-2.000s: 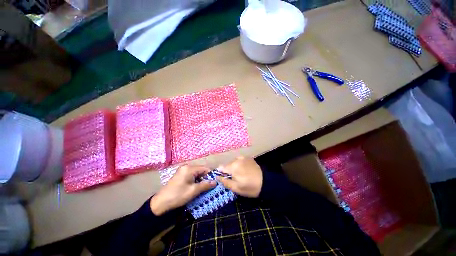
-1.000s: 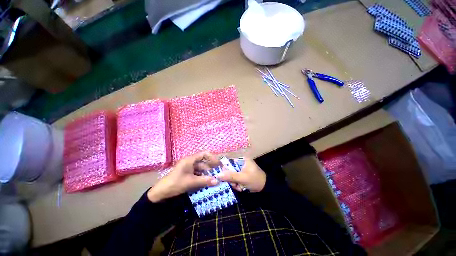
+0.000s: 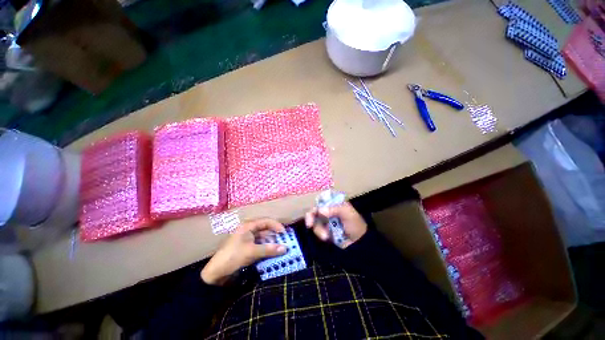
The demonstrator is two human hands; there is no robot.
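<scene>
My left hand holds a palm-sized part panel, white with rows of dark dots, over my lap below the bench edge. My right hand is apart from it to the right. It holds a narrow board strip, somewhat blurred, between thumb and fingers. A flat sheet of pink bubble wrap lies on the cardboard bench above my hands. Two thick pink wrapped board stacks stand to its left.
Blue-handled cutters lie open beside loose white sticks. A white tub stands behind them. A brown cardboard box with pink-wrapped boards is at right. Loose boards lie at far right. A green belt runs behind the bench.
My hands have moved apart. The board piece between them is now two: a panel in the left hand, a strip in the right. Items behind on the belt have shifted right.
</scene>
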